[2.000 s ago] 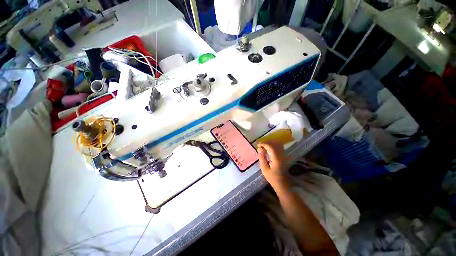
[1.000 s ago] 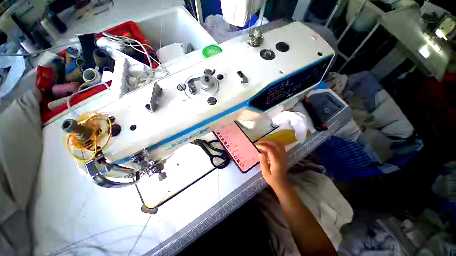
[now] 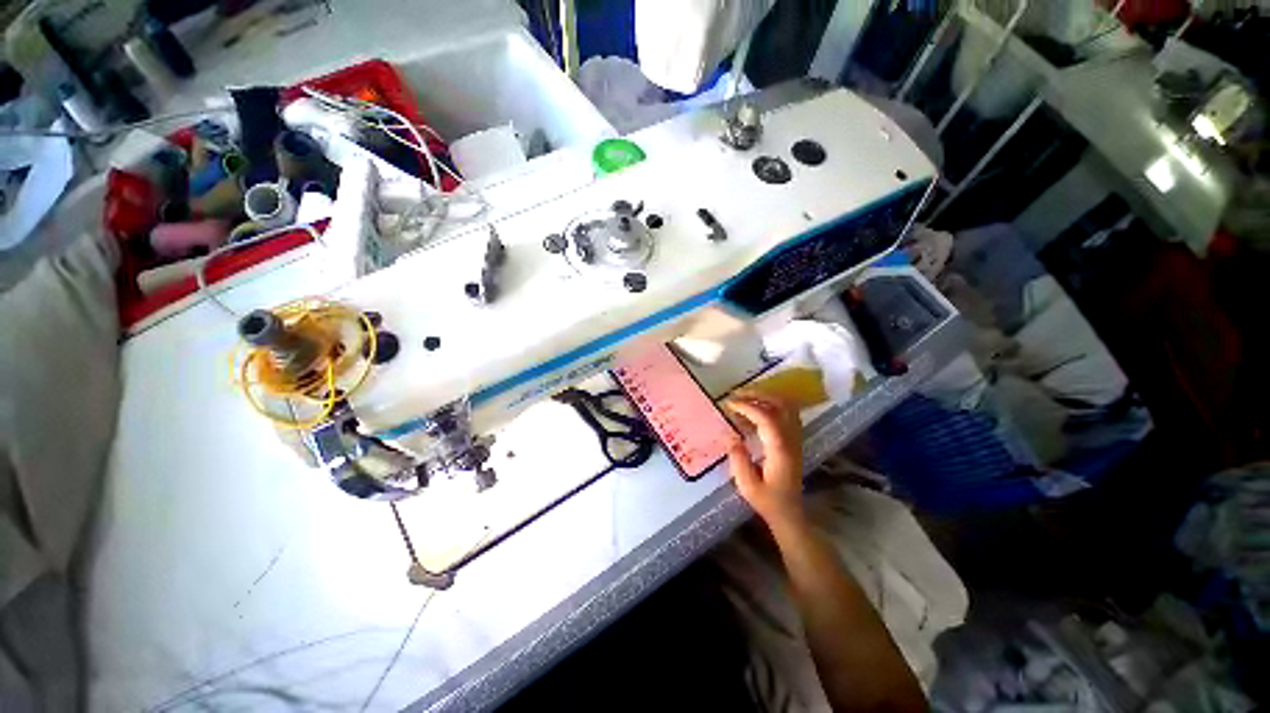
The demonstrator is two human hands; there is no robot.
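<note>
A smartphone (image 3: 674, 411) with a pink-red lit screen lies flat on the white table, its far end under the machine arm. My right hand (image 3: 769, 449) is bare, with curled fingers at the phone's right edge, near its lower corner. It does not grip the phone; whether the fingertips touch it is unclear. Black-handled scissors (image 3: 623, 432) lie just left of the phone. The white lockstitch machine (image 3: 557, 314) with a blue stripe stands behind them. My left hand is not in the picture.
A yellow piece (image 3: 797, 387) and a white cloth scrap (image 3: 833, 351) lie right of the phone. Yellow cord (image 3: 341, 365) loops around the machine's left post. A red tray (image 3: 123, 206) of spools stands behind. Beige cloth (image 3: 49, 418) hangs at left. A blue crate (image 3: 961, 443) of cloth is at right.
The view has shifted slightly, so the machine sits a little differently in the picture. My right hand stays by the phone's right edge, its fingers slightly changed. The phone has stayed in place.
</note>
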